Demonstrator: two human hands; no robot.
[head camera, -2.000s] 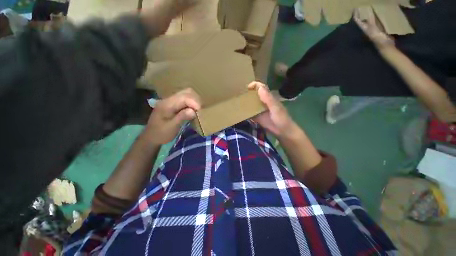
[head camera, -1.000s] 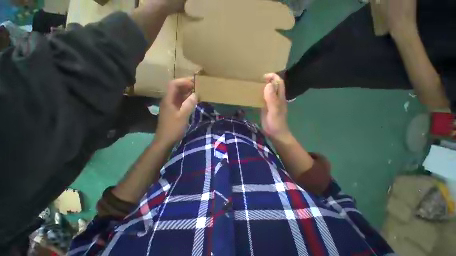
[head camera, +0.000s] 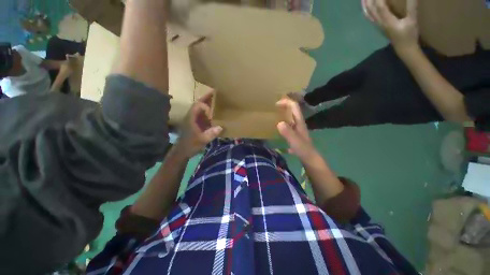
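Observation:
A part-folded box (head camera: 247, 122) is held in front of my body, with its near side wall turned up. Its large lid flap (head camera: 252, 48) with a notched, rounded outline stands away from me. My left hand (head camera: 200, 126) grips the left end of the box, thumb at the near wall. My right hand (head camera: 293, 128) grips the right end, fingers bent over the end panel. The inside corners are partly hidden by my fingers.
A person's dark grey sleeve (head camera: 70, 161) and forearm reach across the left side, close to the box. Large cartons (head camera: 180, 80) stand behind at left. At right, another person's hand (head camera: 397, 27) holds cardboard above dark-clothed legs.
The part-folded box has gone from tilted to level, and its lid flap now stands farther up and to the right. My fingers have shifted on both ends. The grey sleeve has moved right.

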